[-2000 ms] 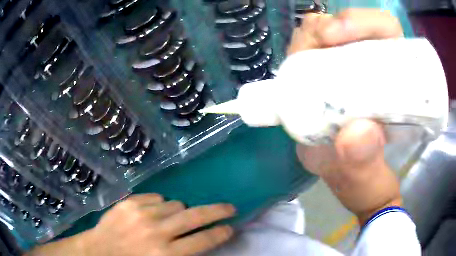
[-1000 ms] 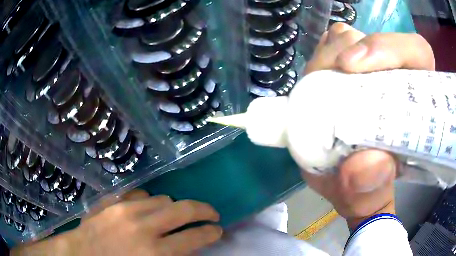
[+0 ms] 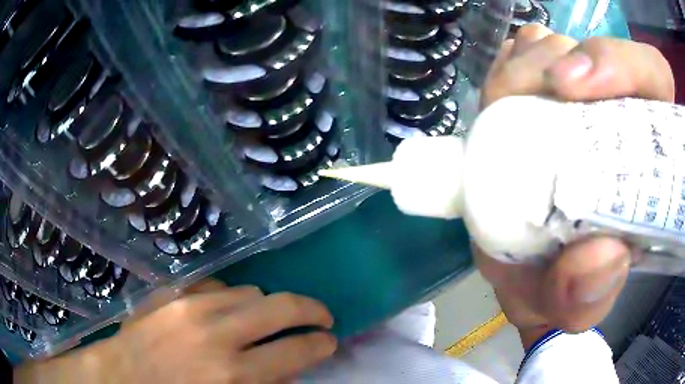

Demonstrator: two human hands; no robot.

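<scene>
My right hand (image 3: 593,285) is closed around a white glue bottle (image 3: 526,172) with a printed label. Its pale-yellow nozzle (image 3: 360,174) points left, its tip at the lowest part of a column of small dark parts (image 3: 289,120). The glossy parts, with beaded silvery edges, overlap in several columns in a clear plastic tray (image 3: 274,225). My left hand (image 3: 225,334) lies at the tray's near edge, fingers slightly apart, with nothing seen in it. Its fingertips point right. Whether the nozzle touches the part is unclear.
The teal-green bench mat (image 3: 353,262) shows between the tray and its near edge. Beyond that edge are white clothing (image 3: 398,360) and a grey floor with a yellow line (image 3: 477,335). Dark ribbed equipment (image 3: 653,360) stands at the lower right.
The tray looks larger and closer than in the first frame. The bottle has shifted right in view and its printed label now shows. The nozzle tip stays by the same column's lower end.
</scene>
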